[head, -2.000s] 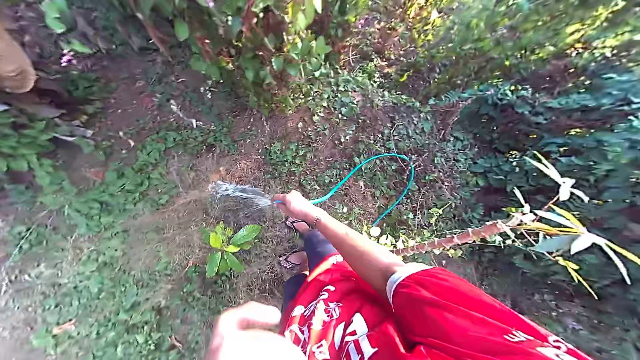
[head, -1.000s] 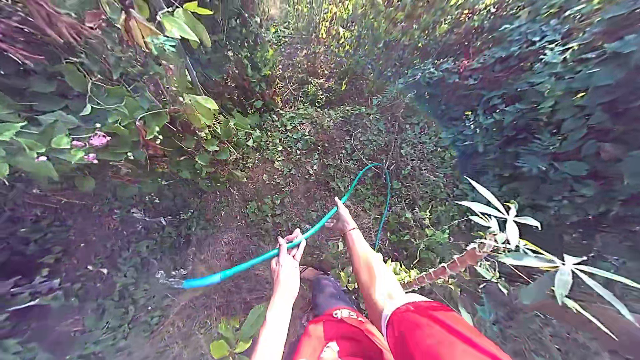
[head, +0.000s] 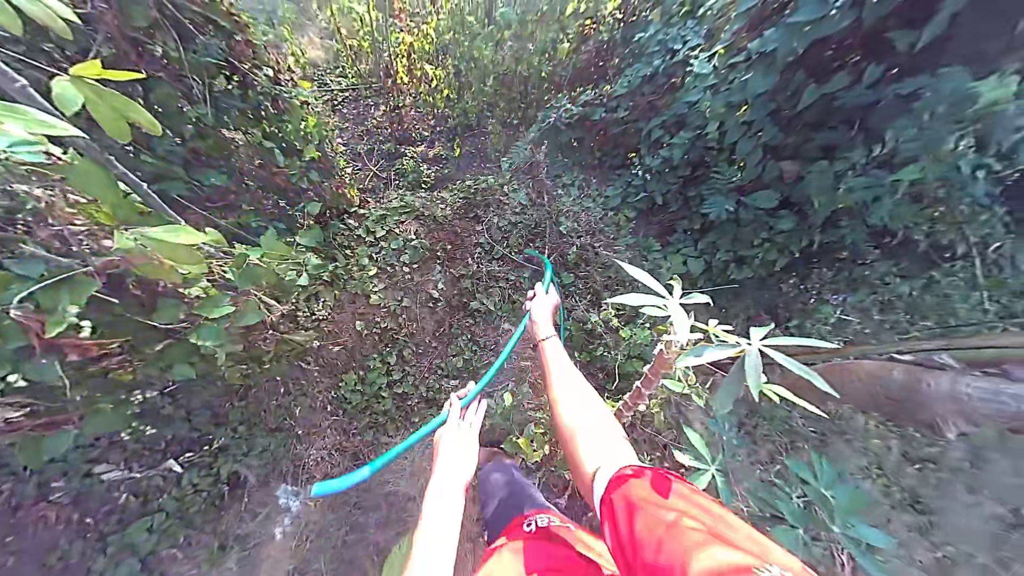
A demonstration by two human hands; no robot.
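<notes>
A green-blue garden hose [head: 416, 436] runs from the middle of the view down to the lower left, where water [head: 290, 500] spills from its end. My left hand [head: 460, 428] is at the hose some way behind that end, its fingers against the hose and partly spread; how firmly it grips is not clear. Farther along, my right hand [head: 543, 308] is closed around the hose, with a thin band at the wrist. Past the right hand the hose bends and drops among the low plants.
A leafy plant with a thick knobbly stem [head: 646, 382] stands right of my right arm. Dense bushes [head: 760, 152] rise at the right, leafy branches [head: 172, 244] at the left. A log [head: 920, 392] lies at the right edge. Low creepers [head: 392, 240] cover the ground ahead.
My left hand, off the hose two seconds ago, is now at it. My right hand has moved farther from the hose's water end. The view has turned.
</notes>
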